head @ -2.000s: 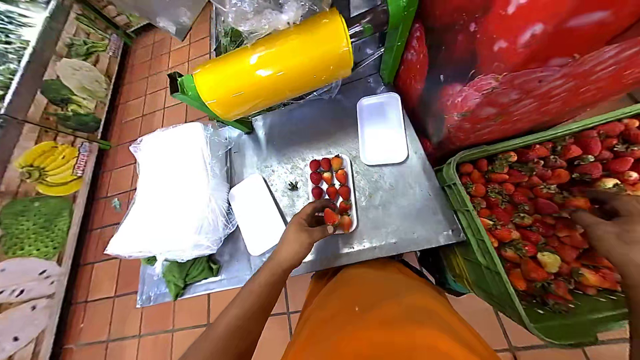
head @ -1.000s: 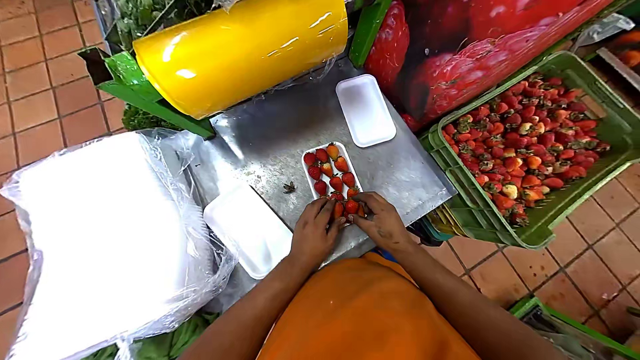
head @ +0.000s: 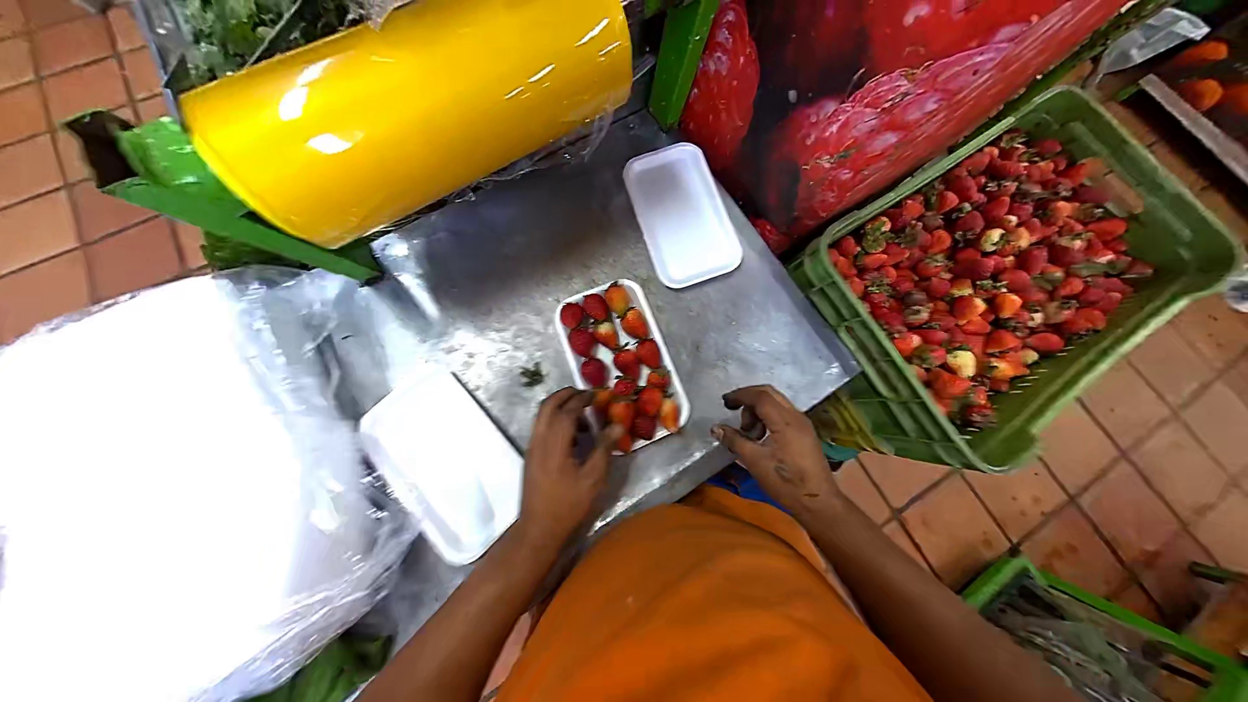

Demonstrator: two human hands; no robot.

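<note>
A white foam tray (head: 662, 343) holding rows of strawberries (head: 626, 363) lies on a metal table (head: 546, 234). My left hand (head: 568, 450) is at its lower left corner, fingertips at the strawberries there; whether it grips one is unclear. To the right of the tray my right hand (head: 773, 441) hovers over the table edge, fingers curled and apart, holding nothing visible. An empty white foam tray (head: 682, 214) lies at the upper right, and more white trays (head: 444, 463) lie at the left. A green plastic crate (head: 1033, 434) full of loose strawberries (head: 985, 283) stands at the right.
A large yellow roll (head: 409, 107) on a green support (head: 244, 229) spans the table's back. Plastic-wrapped white material (head: 175, 487) fills the left side. A small green leafy scrap (head: 531, 374) lies beside the filled tray. Another green crate (head: 1102, 614) is at the lower right.
My right hand went from the strawberry crate to the tray, then moved right, off the tray. The tray's lower end holds more strawberries than two seconds ago. The view has shifted.
</note>
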